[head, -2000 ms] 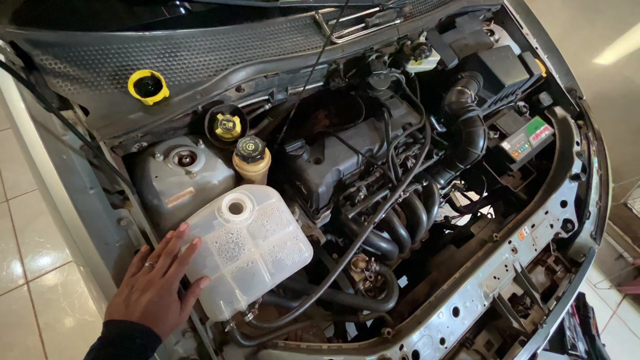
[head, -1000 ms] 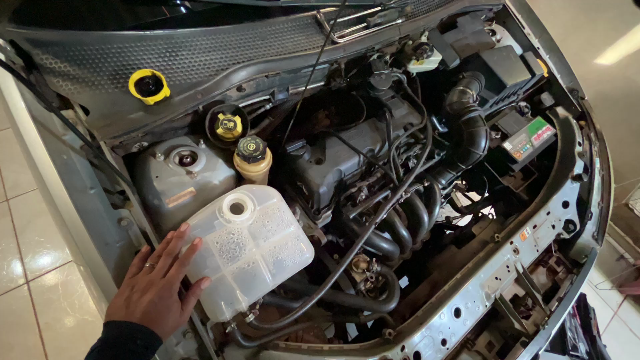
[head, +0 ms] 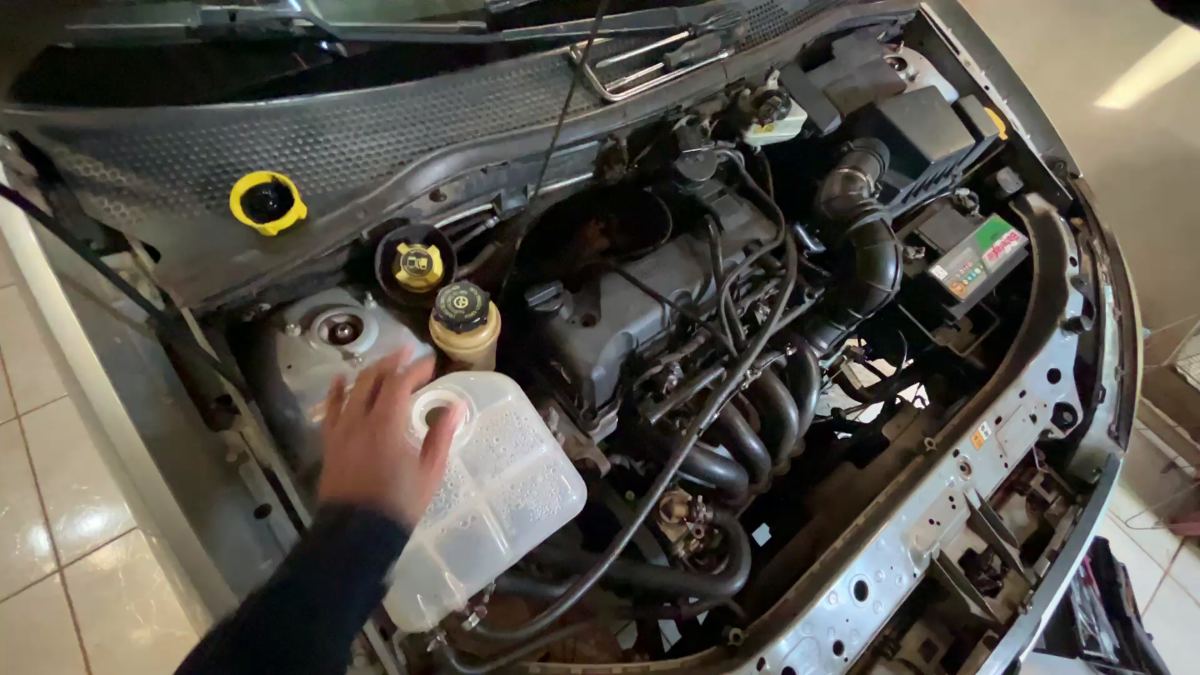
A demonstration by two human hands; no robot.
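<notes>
My left hand (head: 380, 441), in a dark sleeve and slightly blurred, is over the upper left part of a translucent plastic coolant expansion tank (head: 506, 478). Its fingers are apart and the thumb lies near the uncapped filler neck (head: 439, 413); whether it touches the tank I cannot tell. Droplets show inside the tank. Behind stands a tan power-steering fluid reservoir (head: 466, 342) with a black cap (head: 460, 307). A black and yellow cap (head: 417, 265) sits beside it. A yellow-rimmed cap (head: 268, 202) rests upturned on the perforated cowl. My right hand is out of view.
The engine cover (head: 619, 328) and black hoses fill the middle of the bay. The battery (head: 975, 258) and air filter box (head: 923, 131) are at the right. The front crossmember (head: 928, 506) runs along the lower right. A thin prop rod (head: 562, 122) crosses the cowl.
My left hand has moved up and right, from the tank's left side to beside its filler neck. The tank and the caps have not plainly moved.
</notes>
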